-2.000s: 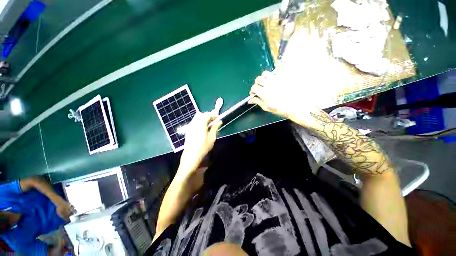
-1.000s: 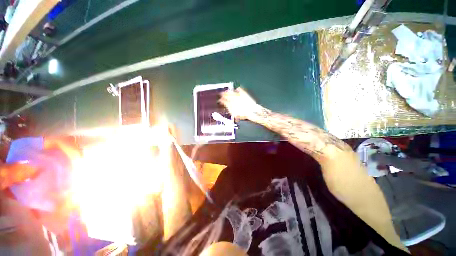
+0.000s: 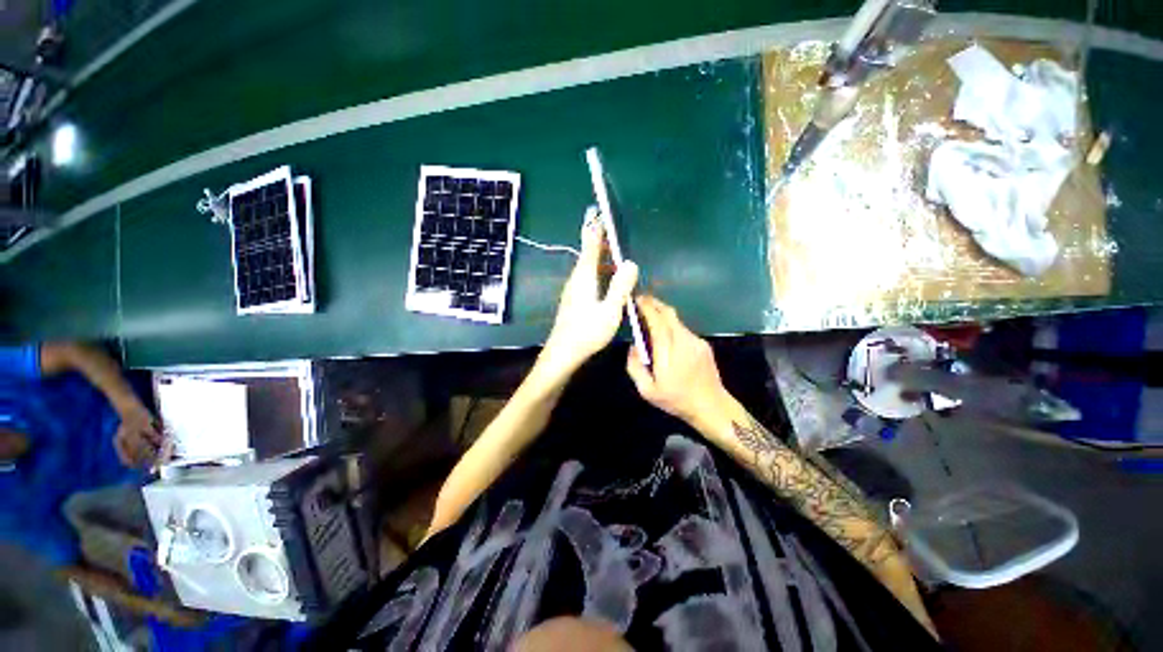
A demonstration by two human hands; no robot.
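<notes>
A small solar panel (image 3: 608,210) is held edge-on, showing as a thin white strip over the green bench. My left hand (image 3: 594,296) grips it from the left side at its middle. My right hand (image 3: 672,363) holds its near lower end. Another solar panel (image 3: 464,242) lies face up on the bench to the left, with a thin white cord (image 3: 548,243) running from its right edge towards my left hand. Further left, overlapping panels (image 3: 265,242) lie with a small coiled white cord at their top left corner.
At right lie a tan glue board (image 3: 816,274), a crumpled white rag (image 3: 997,166) and a grey glue gun (image 3: 842,79) over the board's top left. A grey-white equipment box (image 3: 217,541) stands below left, beside a person in blue (image 3: 64,446). A pale strip (image 3: 510,93) crosses the green bench.
Both hands now hold a panel edge-on; one second ago my right hand was at a panel on the bench and my left was lost in glare. The bright glare is gone.
</notes>
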